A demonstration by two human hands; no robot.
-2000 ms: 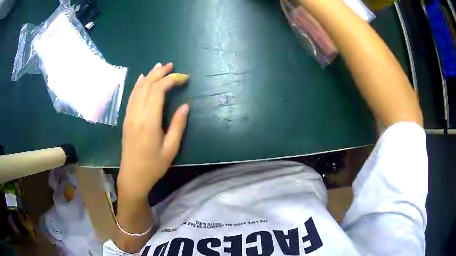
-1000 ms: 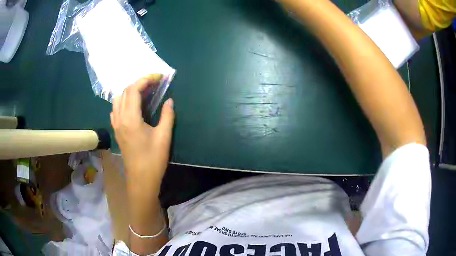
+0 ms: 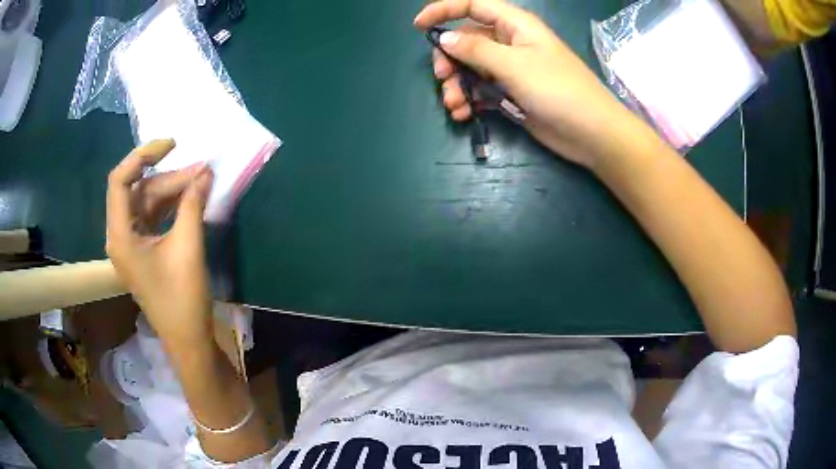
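The stack of zip-lock bags, whitish with a pink edge, lies partly inside a crumpled clear bag at the upper left. My left hand is over its lower end, with thumb and a finger close together. Whether a thin clear bag is between them cannot be told. My right hand is shut on a black USB cable at the upper centre. A metal-tipped plug hangs below the fingers, and part of the cable is hidden in the palm.
A second bag stack lies at the upper right, beside a person's arm with a yellow sleeve. Black cords lie beyond the left stack. A pale tub is at the far left. A cream padded bar meets the table's left front.
My right hand has come into view with the cable in it. My left hand has moved left, its thumb and finger closer together. The stack's pink edge shows more.
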